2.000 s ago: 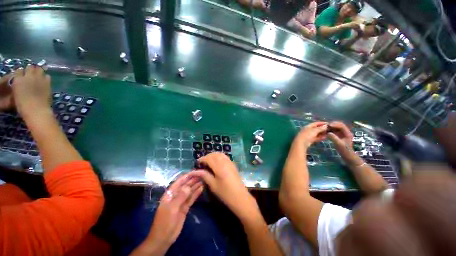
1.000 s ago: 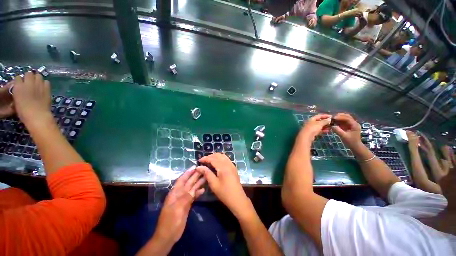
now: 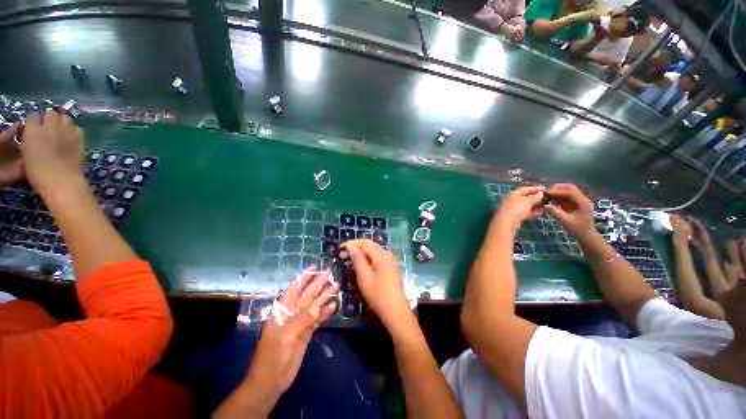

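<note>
A clear blister tray (image 3: 282, 244) lies on the green bench in front of me, with pale empty pockets on its left and black square watch modules (image 3: 363, 222) in pockets further right. My right hand (image 3: 372, 274) is over the tray, thumb and fingers pinching a small dark module with a pale spot (image 3: 343, 254). My left hand (image 3: 296, 315) is at the tray's near edge, palm partly up, fingers extended, with shiny clear streaks across it; no part shows in it. A silvery case frame (image 3: 322, 179) lies behind the tray. Several silvery frames (image 3: 421, 235) lie right of it.
A neighbour's orange sleeve (image 3: 123, 311) and filled tray (image 3: 123, 176) are at left. Another person in white (image 3: 572, 360) works over a tray (image 3: 556, 237) at right. Beyond the bench, a dark conveyor (image 3: 360, 106) carries spaced parts (image 3: 475, 142). A green post (image 3: 214, 65) stands at its edge.
My hands have moved apart. My right hand has shifted slightly up and right, with the module now visible in its fingertips. My left fingers have spread. Parts on the belt have shifted left.
</note>
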